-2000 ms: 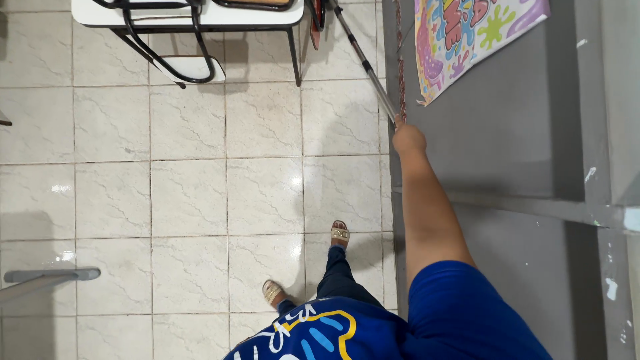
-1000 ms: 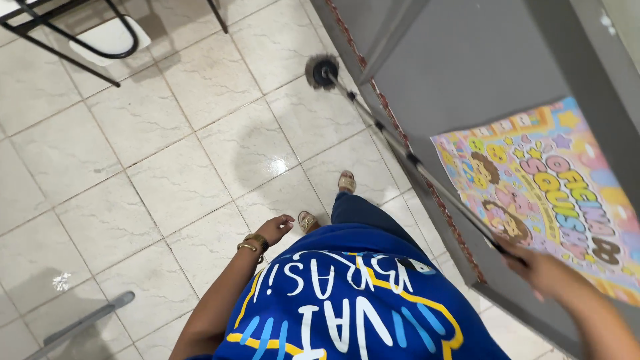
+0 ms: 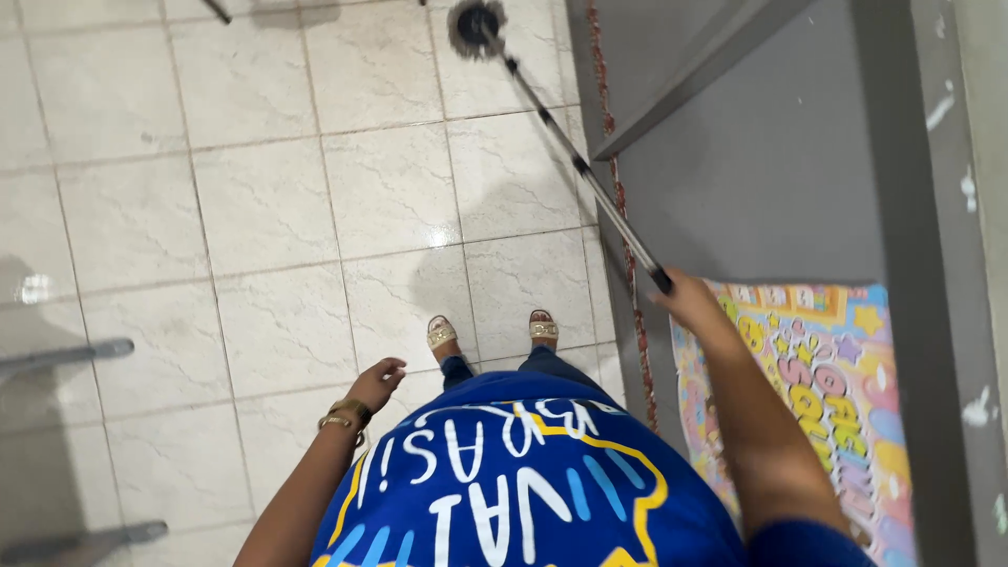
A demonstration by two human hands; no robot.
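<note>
My right hand (image 3: pixel 687 301) grips the dark end of a telescopic metal pole (image 3: pixel 618 216) that slants up and leftward across the view. A round duster brush head (image 3: pixel 476 30) with grey bristles sits at the pole's far end, over the floor tiles near the top. My left hand (image 3: pixel 379 383) hangs beside my body with its fingers loosely bent and apart, holding nothing. A watch and bracelets circle that wrist. Just beyond my right forearm, a colourful printed poster (image 3: pixel 846 378) lies against the grey panel.
Pale floor tiles (image 3: pixel 268 209) spread ahead and to the left. On the right stands a grey panel (image 3: pixel 780 189) with a raised ledge (image 3: pixel 701 75), and a red-brown garland (image 3: pixel 618 197) runs along its edge. Two grey legs or bars (image 3: pixel 71 356) jut in at the left.
The view has turned and shifted. The brush head, unseen two seconds ago, shows at the top now. My left hand has come into view since the oldest frame. The pole stays in my right hand.
</note>
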